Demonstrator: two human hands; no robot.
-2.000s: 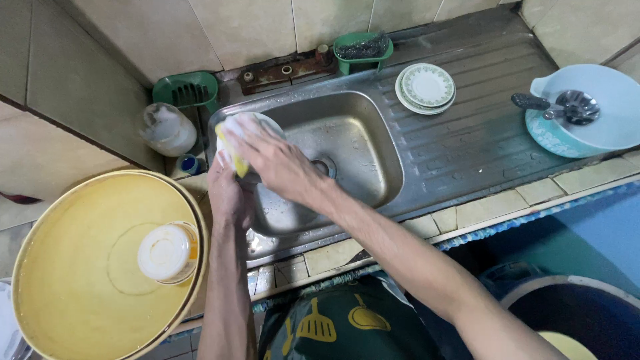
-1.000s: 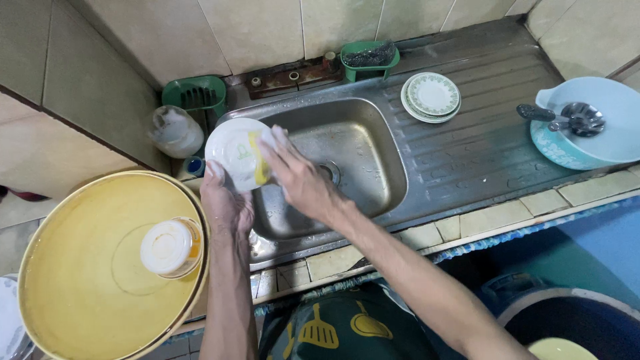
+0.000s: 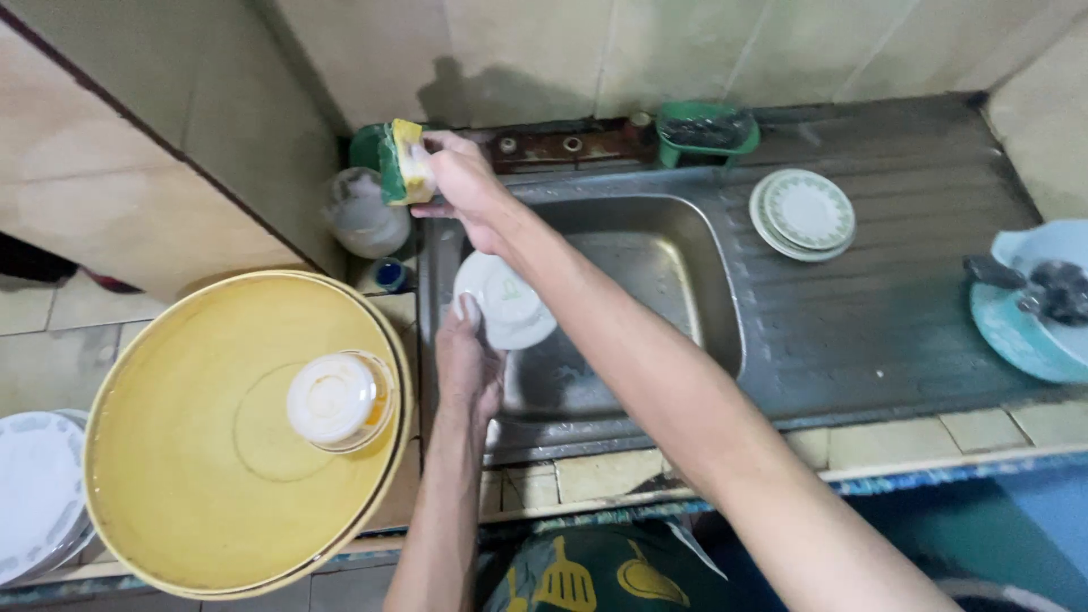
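Note:
My left hand (image 3: 469, 361) grips the rim of a white plate (image 3: 510, 308), tilted above the left part of the steel sink basin (image 3: 616, 255). A faint green mark and some suds show on the plate. With its fingers around a yellow and green scouring sponge (image 3: 406, 163), my right hand (image 3: 463, 183) is raised at the back left, near a clear container of whitish suds (image 3: 367, 217). My right forearm crosses over the basin and hides part of it.
Green-rimmed plates (image 3: 807, 212) are stacked on the ribbed drainboard (image 3: 892, 306). A light blue bowl (image 3: 1011, 331) with dark-handled utensils stands at right. Left are a large yellow basin (image 3: 187, 442) with a lidded tub (image 3: 333, 401), and white plates (image 3: 36, 493). A green caddy (image 3: 707, 136) is behind.
My right hand has moved with the sponge off the plate to the back left. My left hand still holds the plate, now lower over the sink. The view has shifted left.

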